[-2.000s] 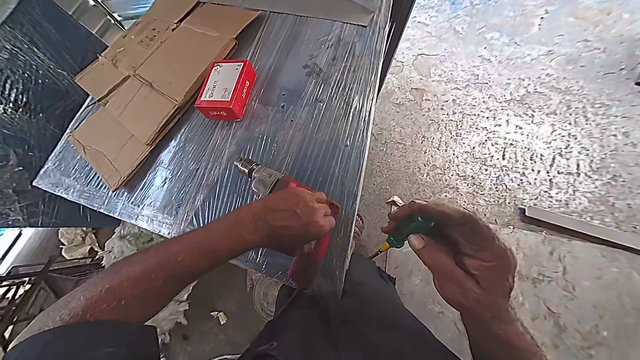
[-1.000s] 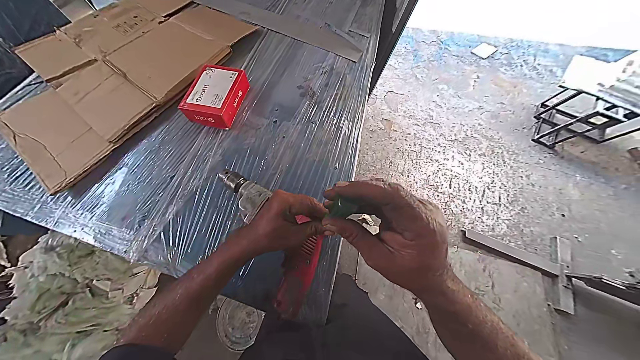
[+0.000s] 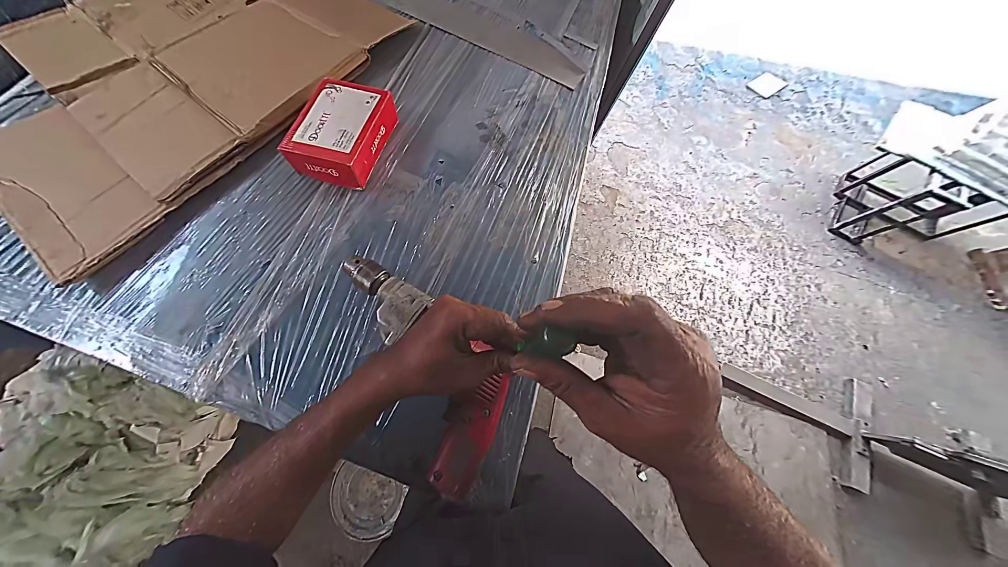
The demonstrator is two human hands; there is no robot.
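My right hand (image 3: pixel 638 362) grips the green handle of a small hand tool (image 3: pixel 549 342), probably a screwdriver, between thumb and fingers. The fingertips of my left hand (image 3: pixel 449 346) meet the handle's left end and pinch something there that I cannot make out. Under my left hand a red electric drill (image 3: pixel 472 437) with a metal chuck lies on the film-wrapped panel (image 3: pixel 315 315), its chuck pointing up and left. The tool's shaft is hidden by my hands. Farther back, a red box (image 3: pixel 340 132) bearing print rests on the panel beside the cardboard.
Flattened cardboard (image 3: pixel 181 94) covers the panel's upper left. A flat grey strip (image 3: pixel 496 35) lies at its far edge. Crumpled greenish material (image 3: pixel 102 465) is at lower left, near a round lid (image 3: pixel 366 500). Metal bars (image 3: pixel 787 402) and a black metal frame (image 3: pixel 906 189) stand out at right.
My right hand has come left with the green-handled tool, and both hands now meet over the drill. Two seconds ago my left hand was on the drill and the tool's yellow part showed. The view has shifted.
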